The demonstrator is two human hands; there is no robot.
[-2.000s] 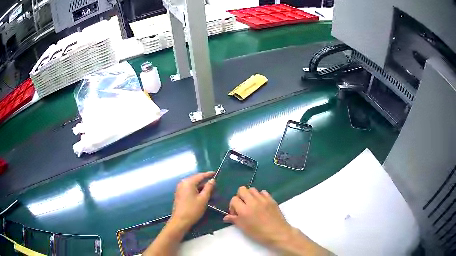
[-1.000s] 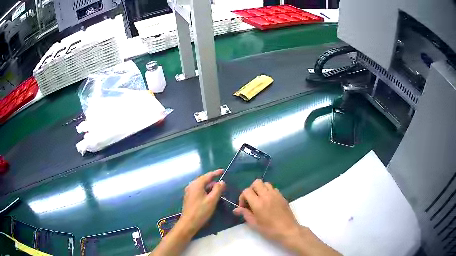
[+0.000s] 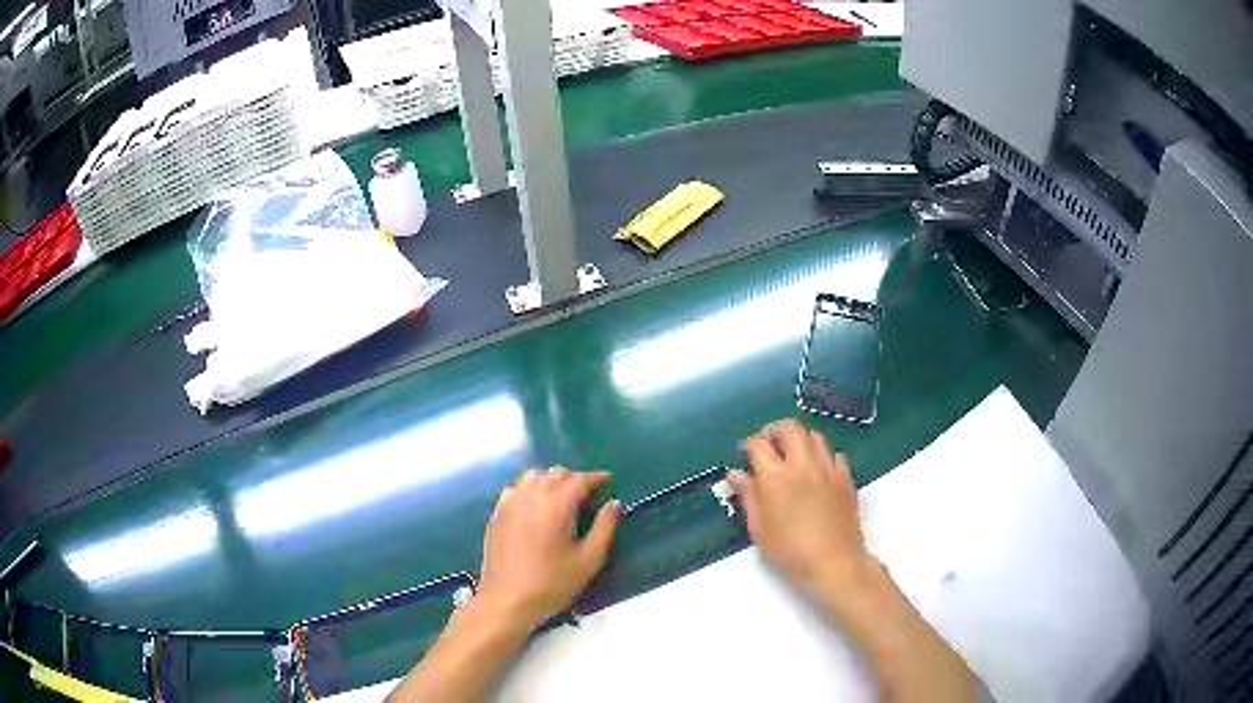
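Note:
A thin dark phone middle frame (image 3: 671,533) lies lengthwise on the green belt beside the white sheet, between my hands. My left hand (image 3: 539,547) is at its left end, thumb and fingers apart; contact is unclear. My right hand (image 3: 801,501) has its fingertips on the right end, by a small silver part. A row of similar frames runs left along the near belt edge, the closest one (image 3: 385,635) partly behind my left forearm. Another frame (image 3: 841,360) lies alone on the belt, right of centre.
The white sheet (image 3: 1010,536) is under my right forearm. A grey machine (image 3: 1168,398) stands at right, with a dark frame (image 3: 984,275) beside it. Beyond the belt are a metal post (image 3: 539,179), yellow packet (image 3: 671,216), whitish bottle (image 3: 397,195), plastic bag (image 3: 296,282) and white tray stacks (image 3: 193,151).
The frame between my hands was tilted up and away; it now lies sideways along the near edge. My left hand has opened. The lone frame at right is farther left, away from the machine.

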